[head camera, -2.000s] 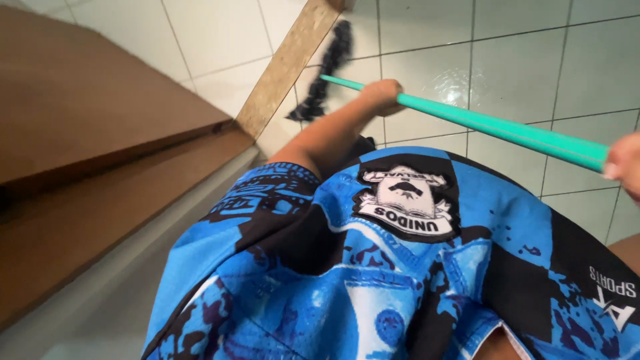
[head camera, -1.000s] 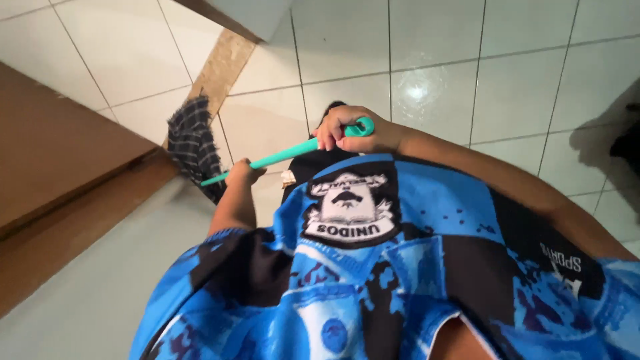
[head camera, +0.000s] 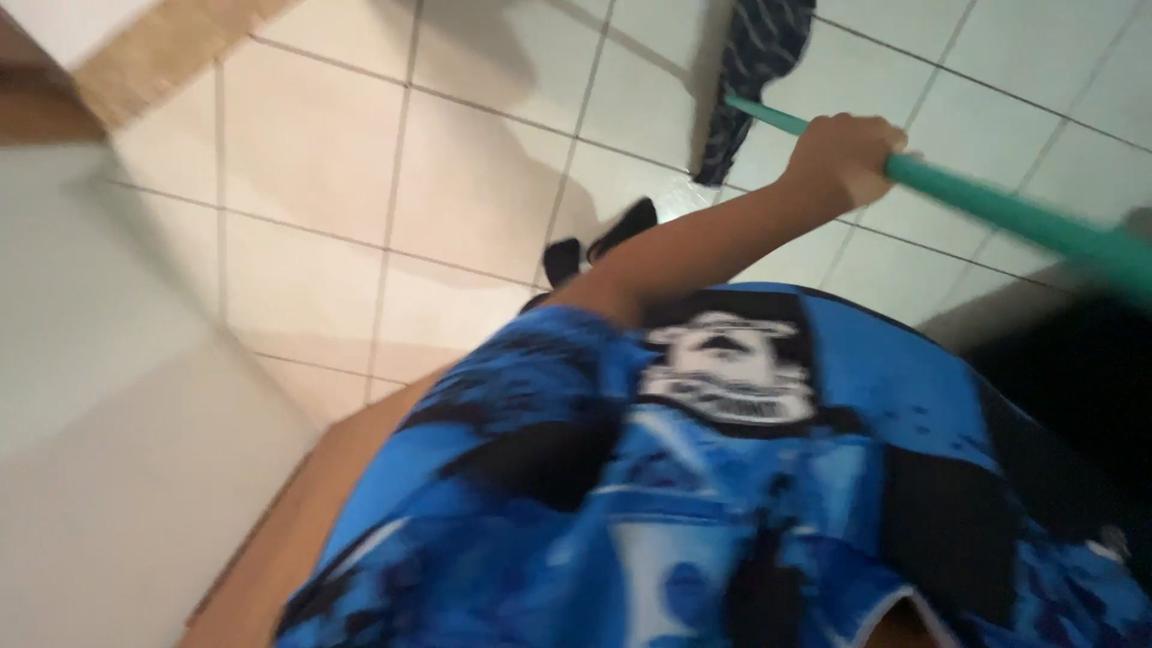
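Note:
My left hand (head camera: 849, 157) is closed around a green pole (head camera: 999, 209), near the pole's far, thin end. That end meets a dark striped cloth (head camera: 760, 67), which lies on the tiled floor at the top of the view. Toward the right edge the pole runs out of view, blurred. My right hand is not in the picture. Below my left arm is the blue and black printed shirt that I wear.
Pale floor tiles (head camera: 306, 153) spread ahead, with shadows on them. Dark footwear (head camera: 623, 229) shows beside my forearm. A pale surface (head camera: 117, 360) with a brown edge stands at left, near a brown floor strip (head camera: 166, 58). A black object (head camera: 1071, 369) is at right.
A second ago both hands were on the pole and the cloth was by the brown furniture at left. Now the cloth is out on the tiles and my right hand is out of view.

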